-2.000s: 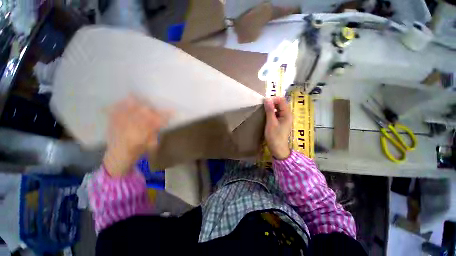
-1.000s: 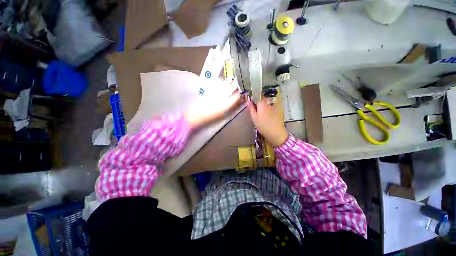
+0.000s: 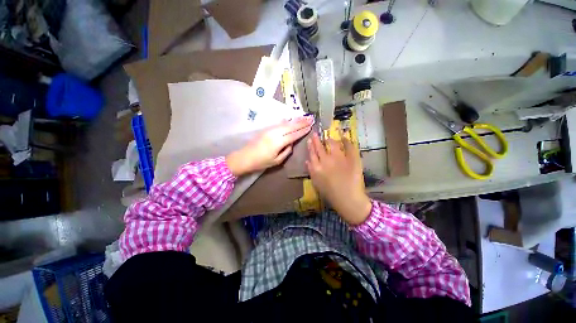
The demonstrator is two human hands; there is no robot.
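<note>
A large cut panel (image 3: 208, 120), pale on its upper face with brown layers around and below it, lies left of the sewing machine's needle area (image 3: 321, 120). My left hand (image 3: 268, 148) lies flat on the panel, fingers pointing to the needle area. My right hand (image 3: 335, 173) rests with spread fingers at the panel's right edge, over the yellow marked tape (image 3: 309, 197). Neither hand visibly grips anything. The presser foot is mostly hidden beside the fingertips.
A brown strip (image 3: 396, 139) lies right of the needle, then yellow-handled scissors (image 3: 470, 146) and a small dark tool (image 3: 466, 112). Thread spools (image 3: 362, 30) stand behind. A blue crate (image 3: 72, 290) is at lower left. A white side table (image 3: 524, 252) is at lower right.
The panel was lifted and folded by my left hand, then laid flat at the needle. In the last second my right hand has moved down towards me, with its fingers spread.
</note>
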